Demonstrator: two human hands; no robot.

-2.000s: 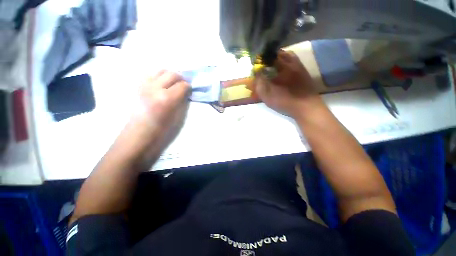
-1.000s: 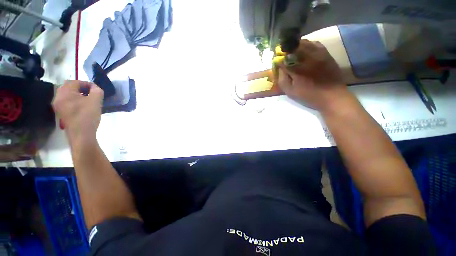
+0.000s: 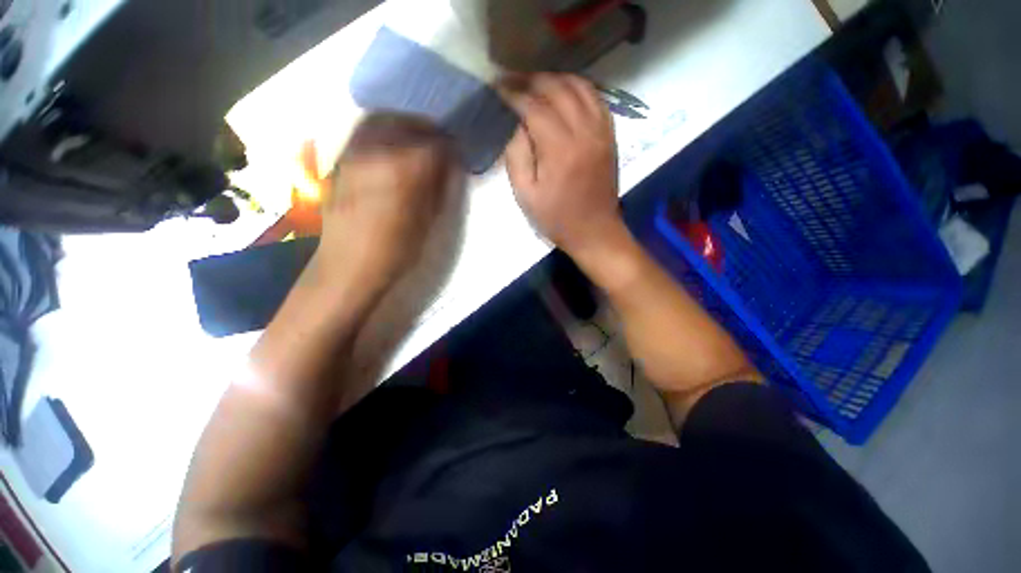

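Observation:
My left hand (image 3: 386,202) is blurred, between the needle light and the blue-grey fabric; I cannot tell if its fingers hold anything. My right hand (image 3: 565,162) grips the right edge of a dark blue-grey fabric piece (image 3: 484,130). A lighter blue-grey piece (image 3: 394,76) adjoins it at upper left. Another dark fabric piece (image 3: 249,289) lies on the white table, partly hidden by my left wrist. The sewing machine head (image 3: 123,112) is at upper left; the needle is not clearly visible.
Fanned fabric parts (image 3: 25,291) lie at the far left, with a small stack of cut pieces (image 3: 52,450) below. Dark snips (image 3: 623,103) lie behind my right hand. A blue plastic basket (image 3: 829,269) stands right of the table edge.
The view has turned right, bringing the basket in. My left hand has left the stack and come near my right hand. My right hand has moved from the needle to the fabric. A dark piece now lies beside the needle.

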